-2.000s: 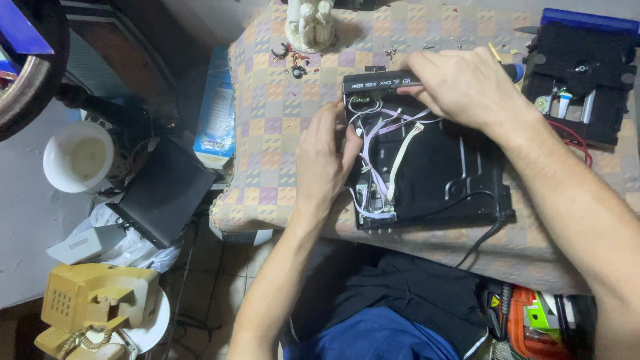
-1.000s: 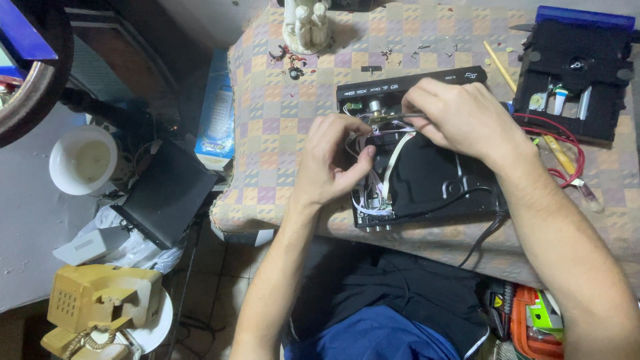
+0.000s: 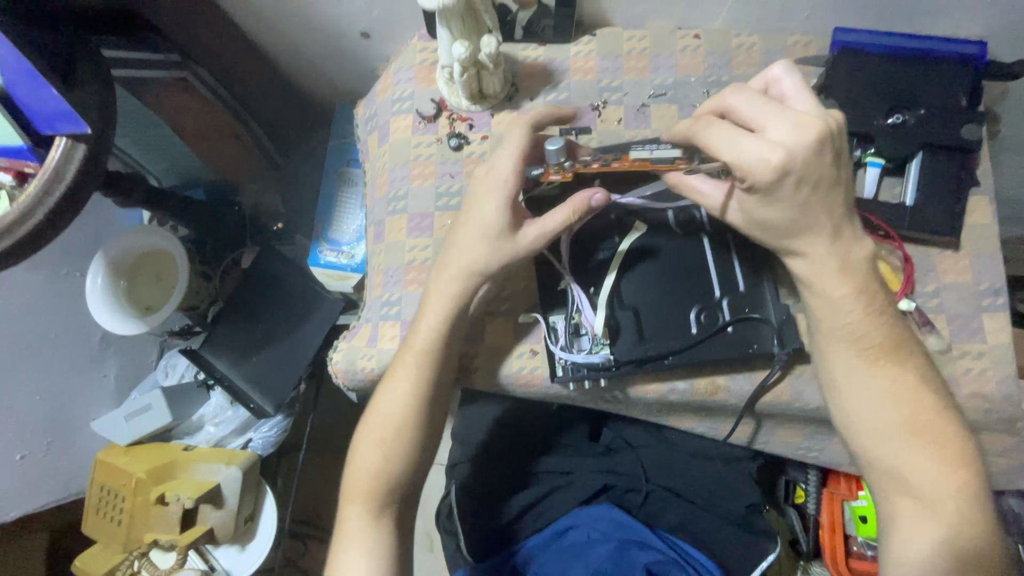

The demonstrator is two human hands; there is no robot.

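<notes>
My left hand (image 3: pixel 520 196) holds the left end of a narrow orange-brown circuit board (image 3: pixel 600 166), beside its silver cylindrical part (image 3: pixel 555 150). My right hand (image 3: pixel 760 152) grips the board's right end between thumb and fingers. The board is raised over the far edge of an open black metal device chassis (image 3: pixel 664 272). Pale lilac ribbon wires (image 3: pixel 580 296) run from near my left thumb to a small green board (image 3: pixel 572 340) in the chassis's near left corner. A cream flat cable (image 3: pixel 620 268) rises from that corner. Behind my right hand, part of the board is hidden.
A white figurine (image 3: pixel 472 64) stands at the back, near small screws and scraps (image 3: pixel 454 128). A black disc drive mechanism (image 3: pixel 904 136) and red wires (image 3: pixel 904 256) lie on the right. Off the table's left side are a white bucket (image 3: pixel 138 280) and a yellow telephone (image 3: pixel 160 496).
The orange-brown board is now raised in both hands. The chassis's front panel with printed writing, seen earlier at its far edge, no longer shows plainly. The view has shifted slightly.
</notes>
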